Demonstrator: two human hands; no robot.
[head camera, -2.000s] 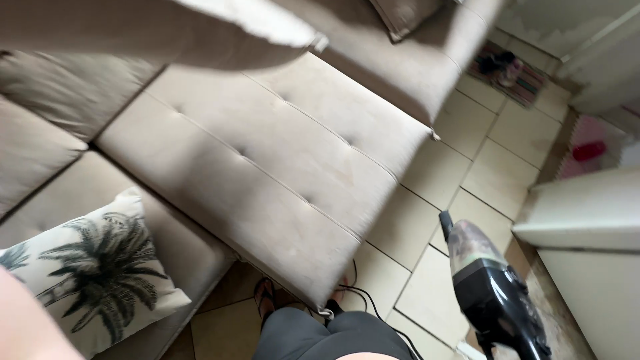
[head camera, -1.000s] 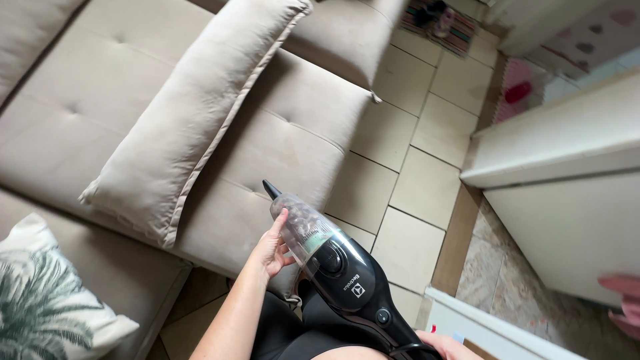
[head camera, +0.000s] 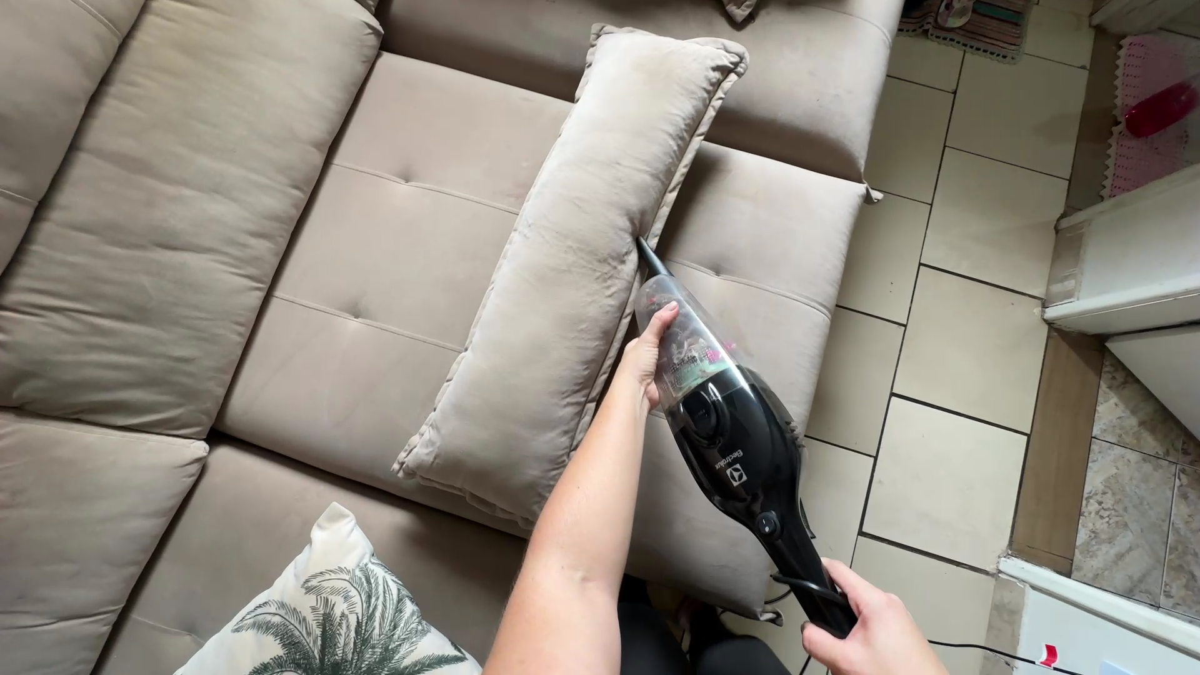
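Observation:
A black Electrolux handheld vacuum cleaner (head camera: 741, 459) with a clear dust container slants across the right of centre. My left hand (head camera: 649, 354) supports the clear container, thumb on top. At the lower right my right hand (head camera: 874, 614) grips the rear of the handle, where a cord is looped. The narrow dark nozzle (head camera: 650, 257) touches the side edge of a long beige bolster cushion (head camera: 572, 272), which lies across the beige sofa seat (head camera: 375, 244). Dust and debris show inside the container.
A white cushion with a palm print (head camera: 328, 619) lies at the lower left. Beige back cushions (head camera: 169, 225) line the left. Floor tiles (head camera: 947, 469) run down the right, with a striped rug (head camera: 984, 28) at the top and a black cord (head camera: 984, 647) near the bottom.
Two seconds ago the bolster was raised at the top left; it now lies on the seat. Since one second ago, the vacuum's nozzle has come against the bolster's edge.

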